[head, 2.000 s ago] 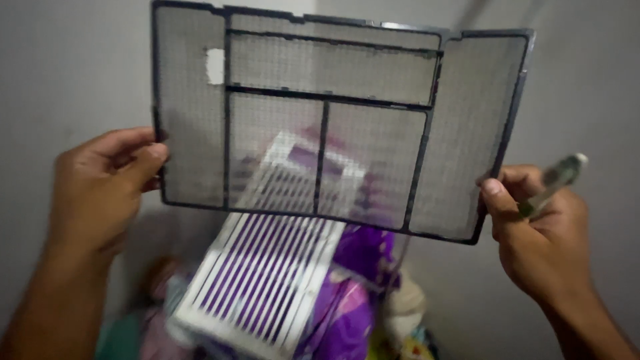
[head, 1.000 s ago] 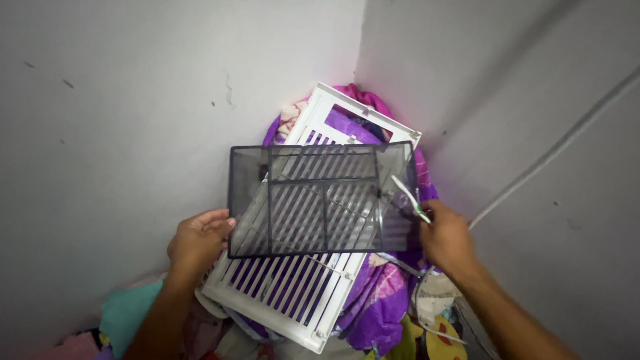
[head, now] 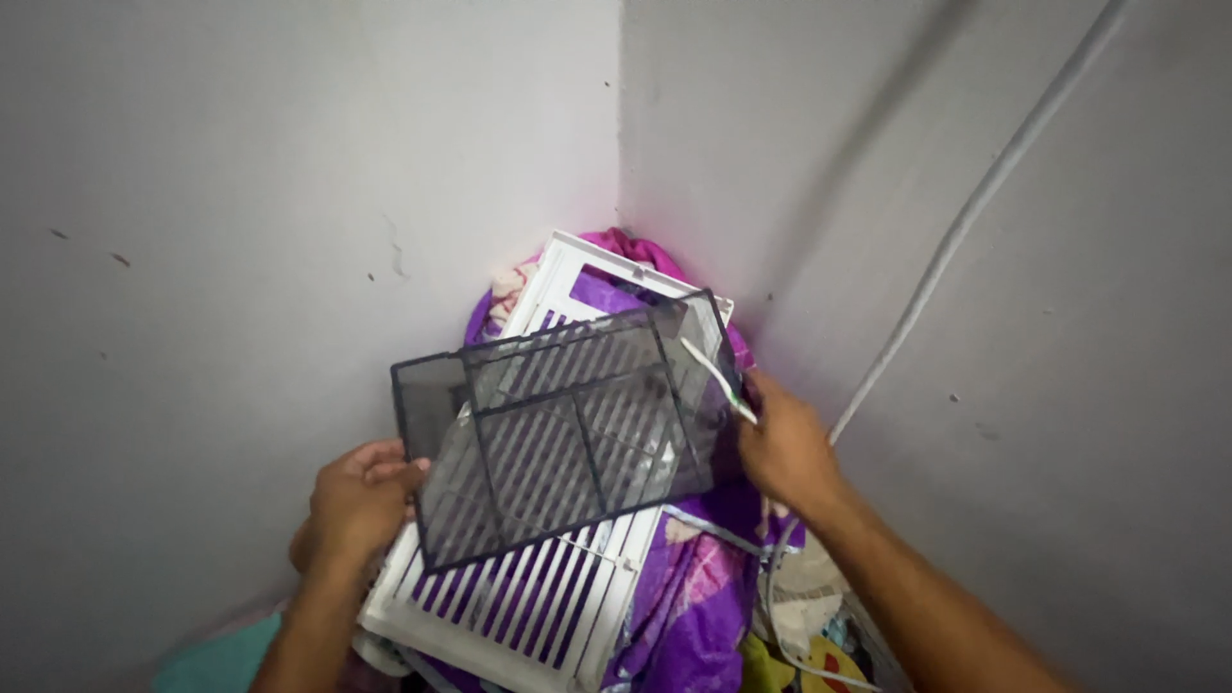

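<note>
A dark-framed mesh air filter (head: 577, 433) is held tilted over a white slatted plastic grille (head: 520, 597), its right side higher than its left. My left hand (head: 361, 500) grips the filter's left edge. At the right edge is my right hand (head: 789, 443), holding the filter together with a white and green toothbrush (head: 712, 371). The slats show through the mesh. Beneath the grille lies purple and pink cloth (head: 698, 597). Whether filter and grille touch, I cannot tell.
Two grey walls (head: 481, 125) meet in a corner behind the grille. A white cable (head: 948, 241) runs down the right wall to the fabrics below. Teal cloth (head: 217, 659) lies at lower left, and yellow cloth (head: 828, 664) at lower right.
From upright near the camera, the filter has come down over the grille in my hands. Since one second ago it has tilted, its right side rising. The view has also shifted.
</note>
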